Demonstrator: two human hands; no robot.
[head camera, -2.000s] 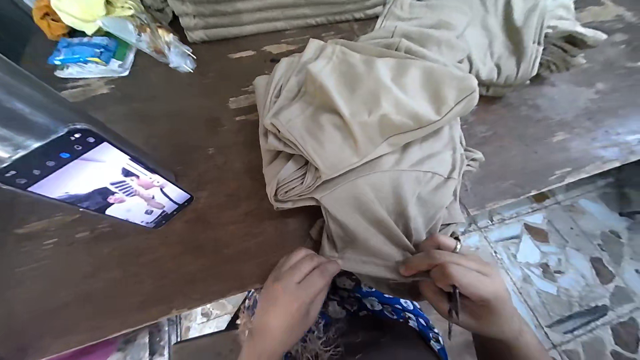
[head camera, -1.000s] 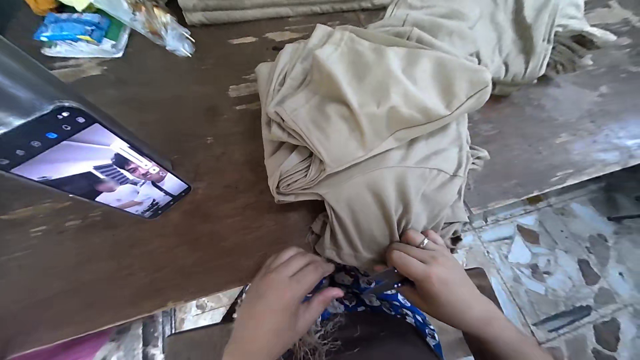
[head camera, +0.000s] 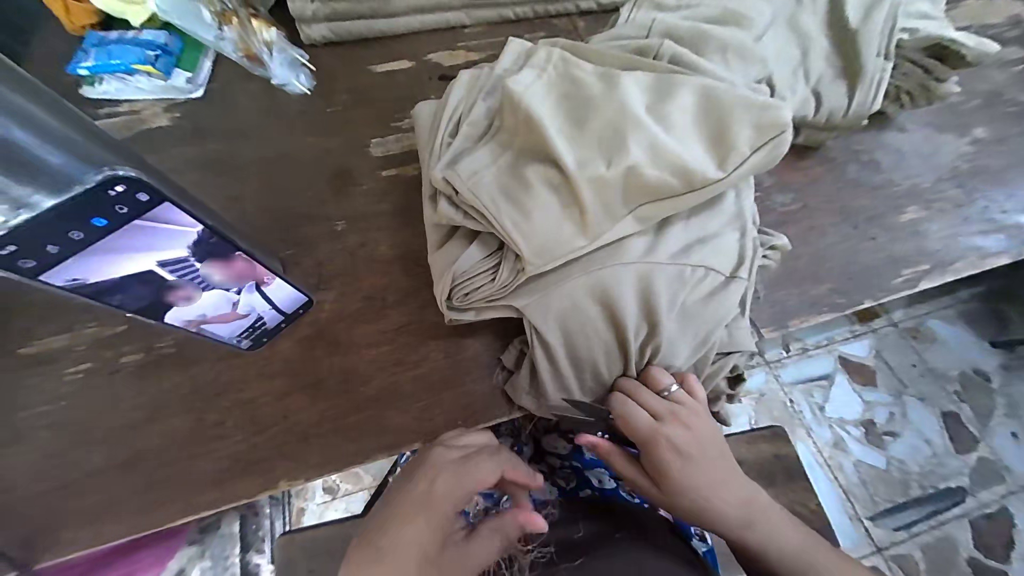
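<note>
A pile of beige cloth garments (head camera: 624, 160) lies folded on the wooden table, its near end hanging at the table's front edge. My right hand (head camera: 672, 440), with a ring on one finger, holds small dark thread snips (head camera: 588, 412) at that lower end, fingertips against the cloth. The snips' blades point left and look apart. My left hand (head camera: 460, 504) is left of and below the snips, off the cloth, fingers curled and apart with nothing visible between them. Loose thread ends (head camera: 536, 552) lie below it on my lap, over dark and blue patterned cloth.
A smartphone (head camera: 200, 272) with a lit screen leans against a metal cylinder (head camera: 56, 136) at left. Blue and clear plastic packets (head camera: 128, 54) lie at the upper left. More folded beige cloth (head camera: 448, 16) is at the back of the table (head camera: 336, 240). Patterned floor tiles (head camera: 904, 432) show at right.
My left hand has come away from the garment's lower edge, where it was two seconds ago. My right hand stays at the cloth, and the snips' blades now point left over the hem.
</note>
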